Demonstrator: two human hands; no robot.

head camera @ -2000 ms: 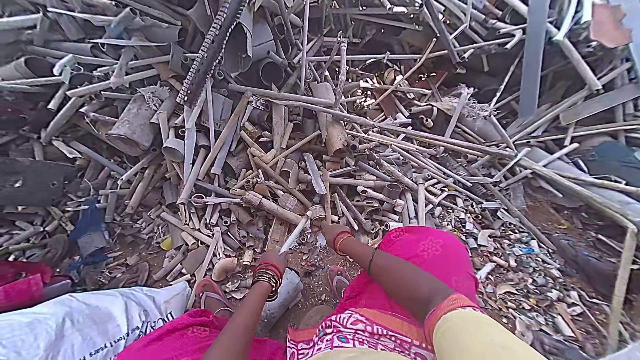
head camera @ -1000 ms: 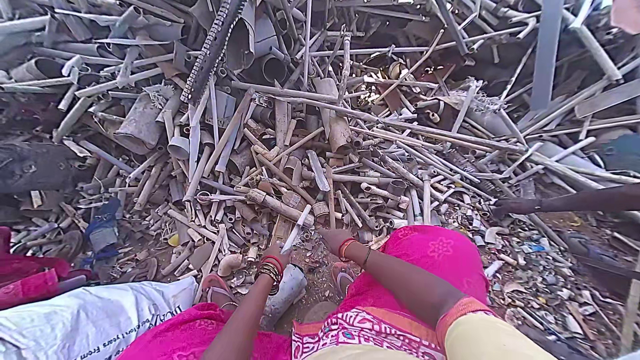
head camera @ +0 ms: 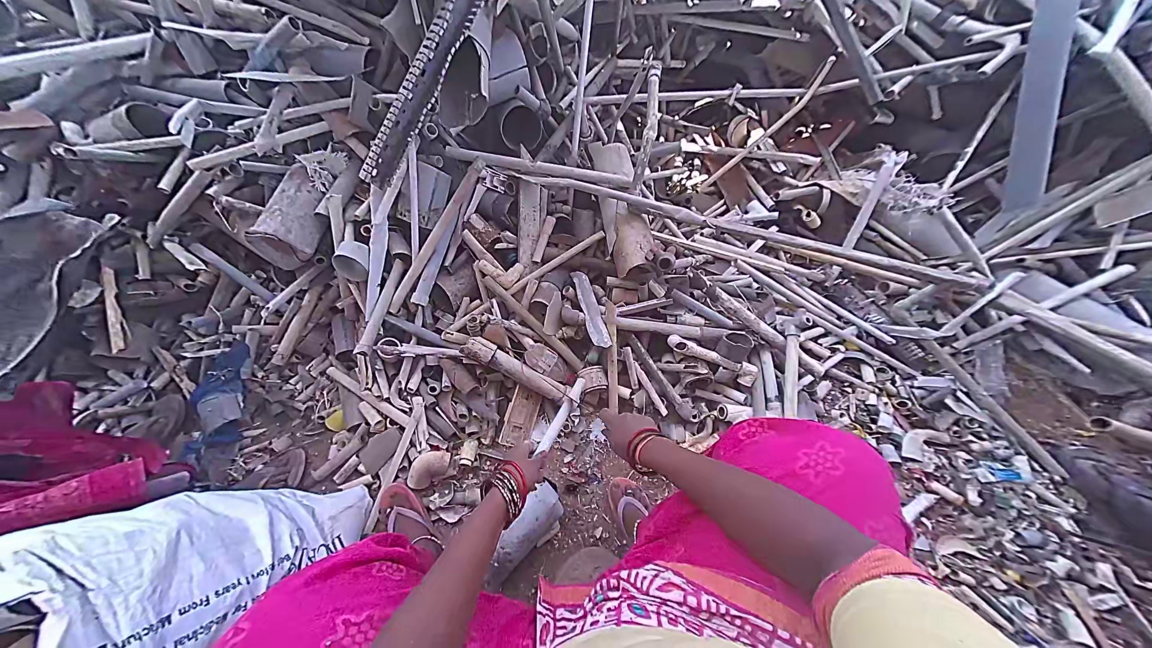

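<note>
My left hand (head camera: 520, 466) is closed around a short white plastic pipe (head camera: 560, 418), which slants up to the right over the scrap. Just to its right, my right hand (head camera: 625, 430) is closed on the lower end of a narrow brownish stick or handle (head camera: 612, 355) that stands away from me; what tops it cannot be made out. Beyond both hands lies a heap of broken plastic pipes. A thicker dirty pipe (head camera: 513, 367) and a flat piece of wood (head camera: 521, 414) lie close in front. A grey-white cylinder (head camera: 526, 531) rests between my feet, below the left hand.
A white woven sack (head camera: 180, 558) with printing lies at the lower left, beside pink cloth (head camera: 72, 459). A long thin pipe (head camera: 720, 220) crosses the heap. A ridged dark strip (head camera: 418, 90) hangs from the top. Small broken pieces cover the ground at right (head camera: 981, 531).
Another person's arm, seen at the right edge one second ago, is out of view. Both my hands stay low in front of me, and the long stick above my right hand shows more plainly.
</note>
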